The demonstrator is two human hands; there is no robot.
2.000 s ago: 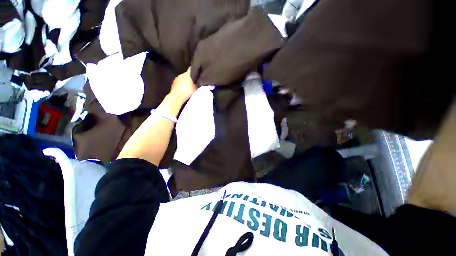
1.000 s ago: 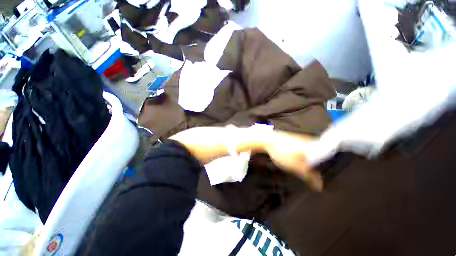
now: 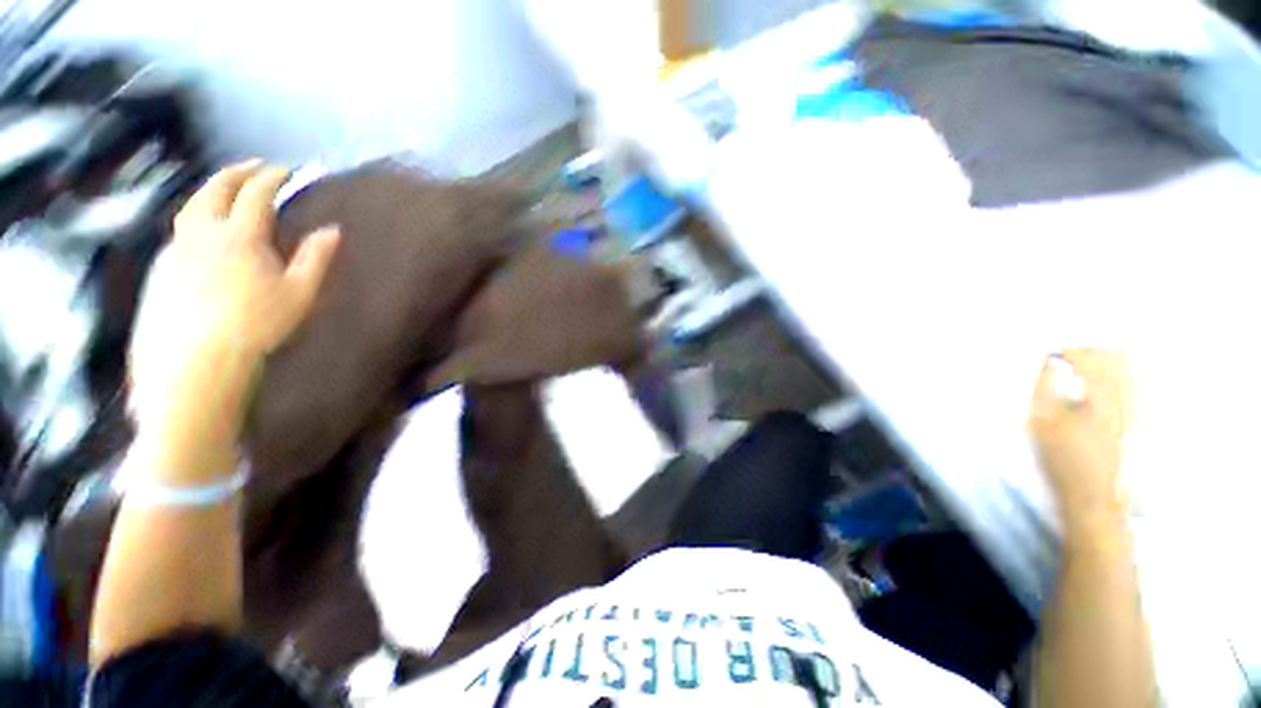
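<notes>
My left hand (image 3: 242,270) lies with fingers spread on the dark brown fabric pieces (image 3: 374,297), draped in layers at the left and over the lap. I see nothing gripped in it. White fabric pieces (image 3: 422,519) hang among the brown ones. My right hand (image 3: 1081,415) is over the white table (image 3: 899,304) at the right, its fingers curled; against the overexposed white I cannot tell whether it holds something. The picture is blurred.
A dark grey-brown fabric panel (image 3: 1037,118) lies on the far part of the table. The table edge runs diagonally down to the right. Blurred black and white material (image 3: 69,263) is at the far left. Blue items show beneath the table edge.
The view has swung right toward the table. My left hand has moved from the middle to the draped pieces at the left. My right hand has come into view. The large panel at the right is gone from there.
</notes>
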